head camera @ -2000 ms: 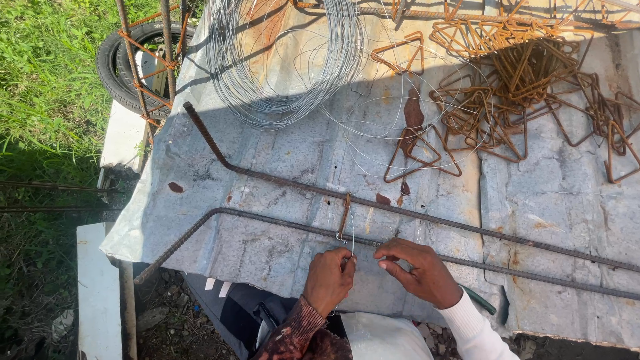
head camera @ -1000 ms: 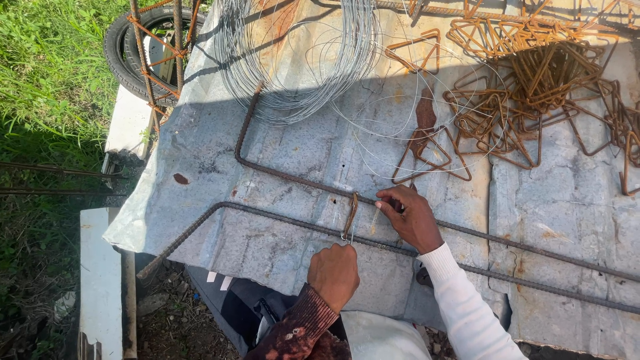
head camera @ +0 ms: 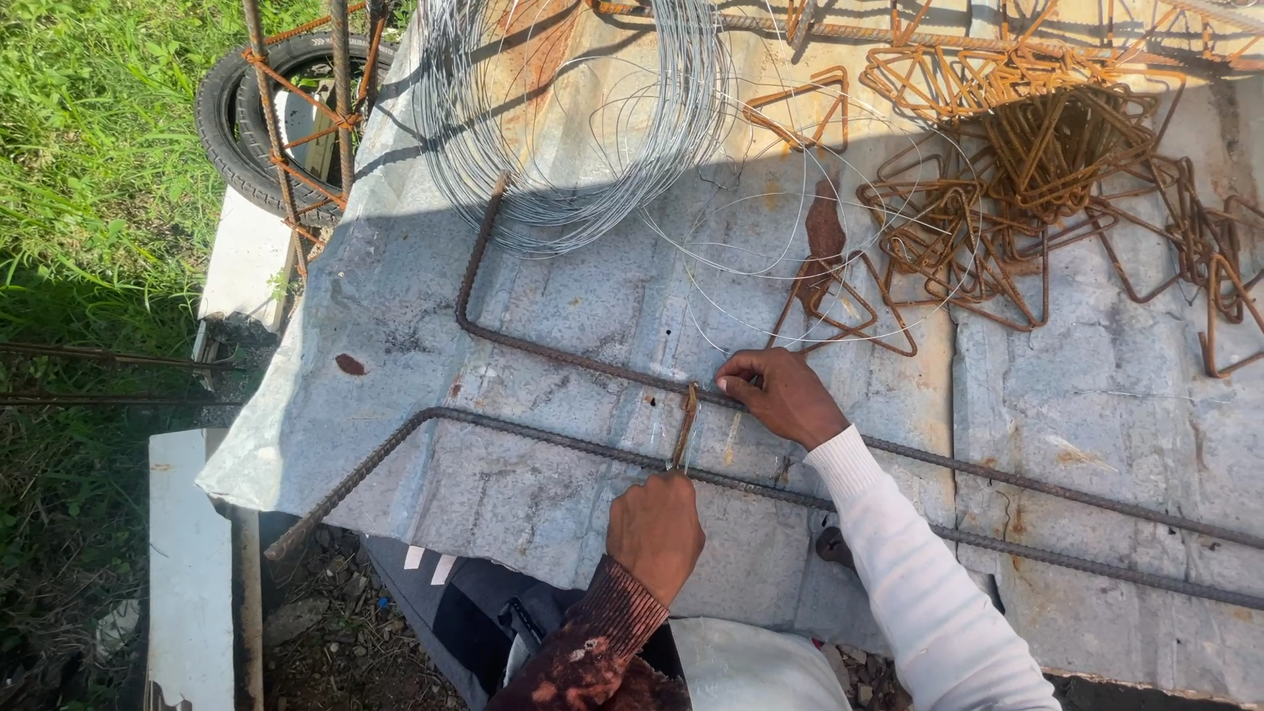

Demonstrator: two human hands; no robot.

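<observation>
Two bent ribbed rebars, an upper one [head camera: 592, 365] and a lower one [head camera: 553, 436], lie roughly side by side across the sheet. A rusty steel stirrup [head camera: 686, 425] spans them, with thin tie wire [head camera: 674, 460] at its lower end. My left hand [head camera: 657, 533] is closed just below the lower bar, at that wire. My right hand [head camera: 785, 395] is at the upper bar, right of the stirrup, with thumb and fingertips together; whether wire is between them cannot be seen. A coil of galvanized wire [head camera: 681, 128] lies above the bars, near the upper bar's bent end.
Corrugated metal sheet [head camera: 553, 533] lies under the work, its ragged edge near me. Rusty stirrups [head camera: 1047, 158] are heaped at the upper right. A tyre [head camera: 222, 128] and upright rebars [head camera: 343, 109] stand at the upper left. White boards [head camera: 188, 573] are at the left.
My right hand has moved up from near the lower bar to the upper bar. The upper bar's bent end has shifted and now points up towards the wire coil.
</observation>
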